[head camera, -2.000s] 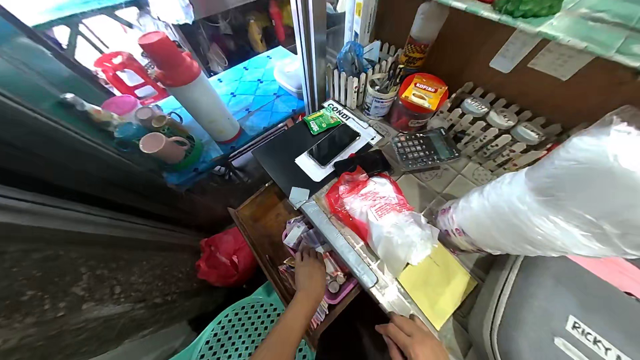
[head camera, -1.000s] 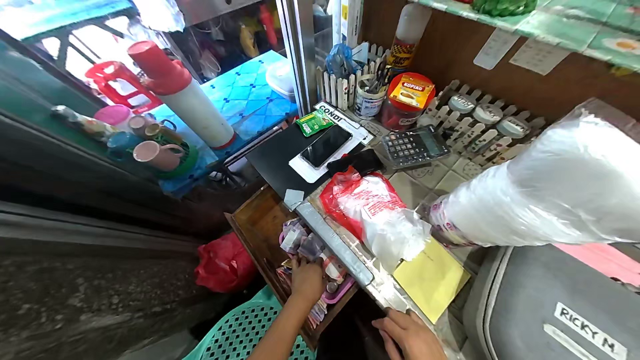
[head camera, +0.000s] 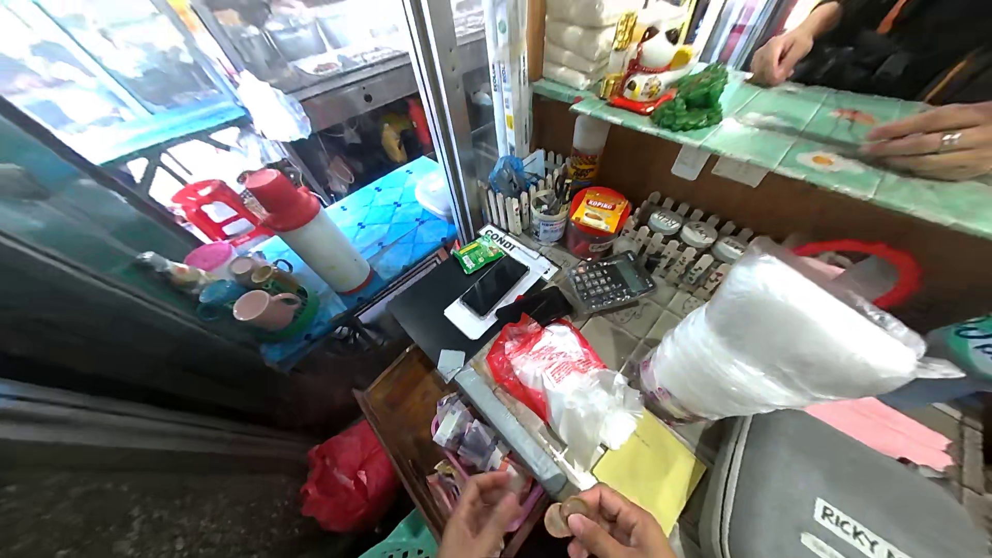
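Observation:
My right hand (head camera: 612, 527) pinches a few coins (head camera: 564, 514) between thumb and fingers at the bottom of the view. Just left of it, over the open wooden drawer (head camera: 407, 403), my left hand (head camera: 484, 515) is raised with its fingers apart and nothing visible in it. The drawer holds banknotes (head camera: 469, 434) and a pink container (head camera: 529, 508), partly hidden by my left hand. Beside the drawer, on the desk, lie a red and white plastic bag (head camera: 554, 364) and a sheet of yellow paper (head camera: 651, 473).
A smartphone (head camera: 494, 287), a calculator (head camera: 611, 280) and a red-lidded jar (head camera: 595, 221) stand behind the bag. A wrapped plastic bundle (head camera: 775, 341) and a grey case (head camera: 837, 496) are at the right. Another person's hands (head camera: 934, 139) rest on the green tiled counter (head camera: 775, 143).
My left hand has risen out of the drawer. My right hand, earlier at the desk edge, now holds coins up beside it. The view has tilted up, showing the other person's hands.

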